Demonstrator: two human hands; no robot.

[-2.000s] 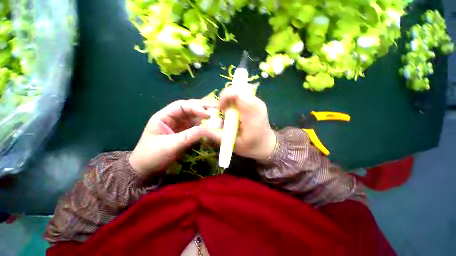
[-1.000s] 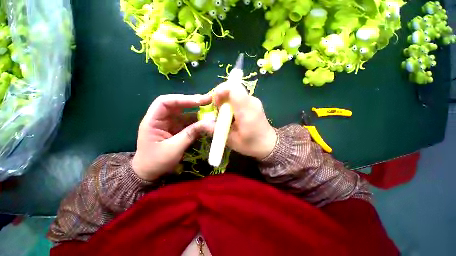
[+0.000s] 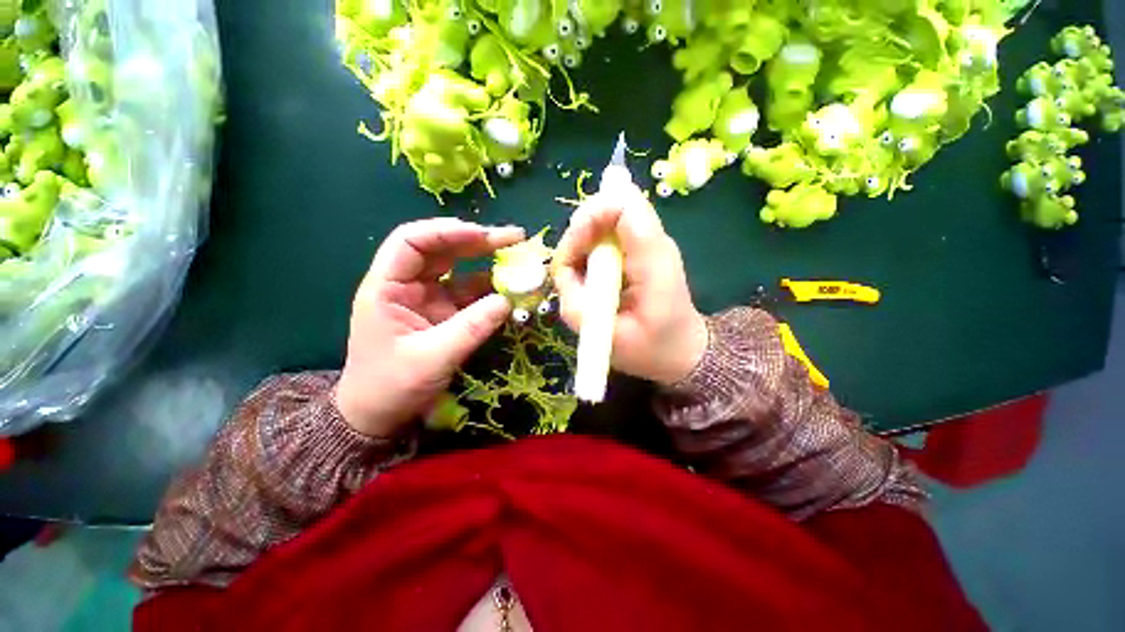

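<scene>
My left hand (image 3: pixel 420 315) holds a lime-green toy figure (image 3: pixel 523 274) between thumb and fingers, its white-and-black eyes facing toward me. My right hand (image 3: pixel 639 290) grips a trimming knife (image 3: pixel 598 324) by its pale cream handle. The knife's pointed tip faces away from me, and the blade is clear of the figure. Stringy yellow-green flash (image 3: pixel 524 385) lies below the hands near the table's front edge. Another small green piece shows by my left wrist, partly hidden.
A large heap of untrimmed figures (image 3: pixel 851 111) lies across the far side. An open clear plastic bag (image 3: pixel 160 204) of green figures is at left. A row of figures (image 3: pixel 1049 130) is at far right. Yellow-handled side cutters (image 3: pixel 832 291) lie right of my right sleeve.
My right hand and the knife have moved slightly right, away from my left hand. The figure, largely covered before, now shows with its eyes visible.
</scene>
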